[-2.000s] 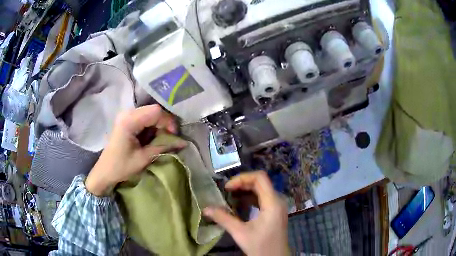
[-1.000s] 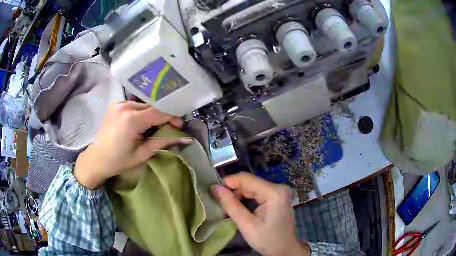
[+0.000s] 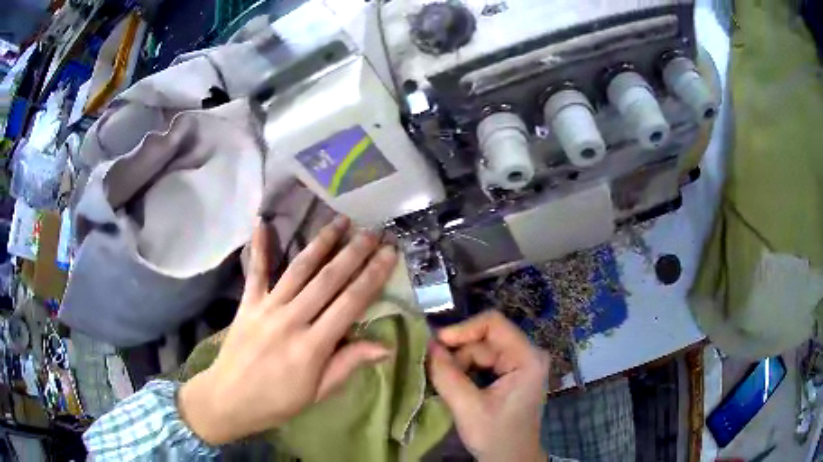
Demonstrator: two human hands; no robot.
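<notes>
An olive-green panel (image 3: 361, 417) lies in front of the overlock machine (image 3: 347, 144), its upper end by the presser foot and needle area (image 3: 424, 253). My left hand (image 3: 293, 329) lies flat on the cloth, fingers spread and pointing to the needle area, palm down. My right hand (image 3: 492, 383) pinches the right edge of the panel between thumb and fingers, just below the metal plate. A narrow greyish strip runs along that edge, mostly covered by my hands. The cloth under my left palm is hidden.
A heaped taupe garment (image 3: 194, 198) sits left of the machine. Lint (image 3: 564, 302) lies on a blue patch at the machine's front. Another olive-green cloth (image 3: 767, 171) hangs at right, above a smartphone (image 3: 747, 401). Thread tension dials (image 3: 577, 126) face me.
My left hand has let go of its pinch on the cloth edge and now lies flat on it. The cloth's upper end is flatter and nearer the needle area. My right hand still pinches the edge.
</notes>
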